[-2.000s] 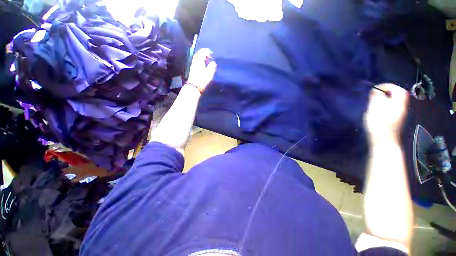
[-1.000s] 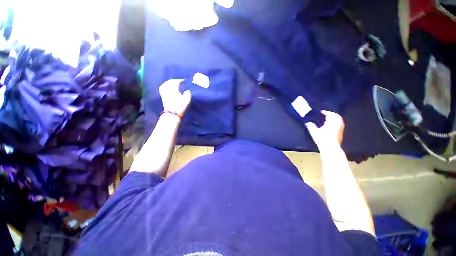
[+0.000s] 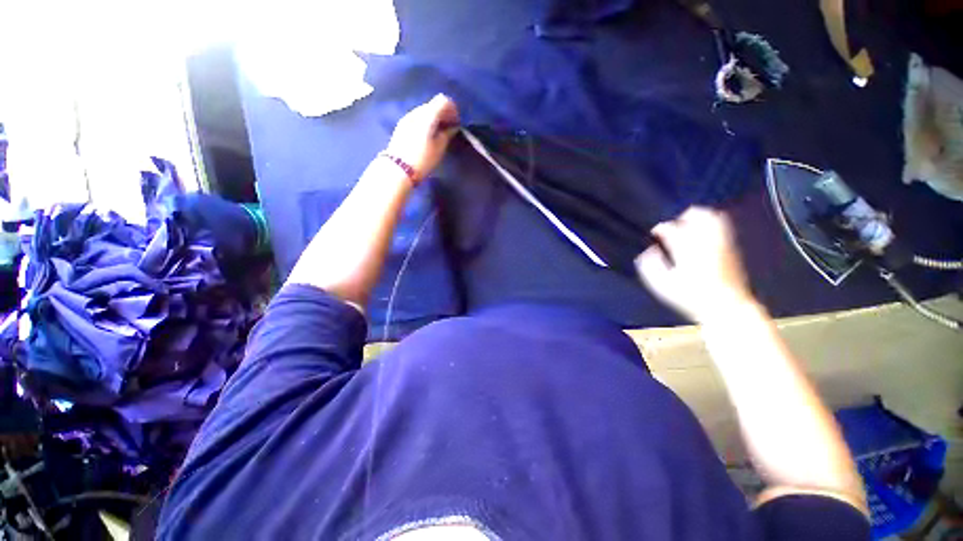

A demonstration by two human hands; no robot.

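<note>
A dark navy cloth panel (image 3: pixel 570 174) lies across the dark-blue pressing table (image 3: pixel 517 285), with a narrow white strip (image 3: pixel 535 203) slanting along it. My left hand (image 3: pixel 428 132) is closed on the cloth at the strip's upper end. My right hand (image 3: pixel 692 259) is blurred near the cloth's lower right edge, fingers curled; whether it grips the cloth cannot be told. Another navy piece (image 3: pixel 422 275) lies flat at the table's near left, partly under my left forearm.
A steam iron (image 3: pixel 845 217) with a pale hose lies at the right. A frayed ring-shaped item (image 3: pixel 742 76) is at the back. A ruffled purple-navy heap (image 3: pixel 137 306) stands left. A blue basket (image 3: pixel 898 465) is on the floor, lower right.
The white squares near both hands no longer show. My left hand has moved up and right to the slanting cloth, where the white strip now shows. My view has shifted rightward.
</note>
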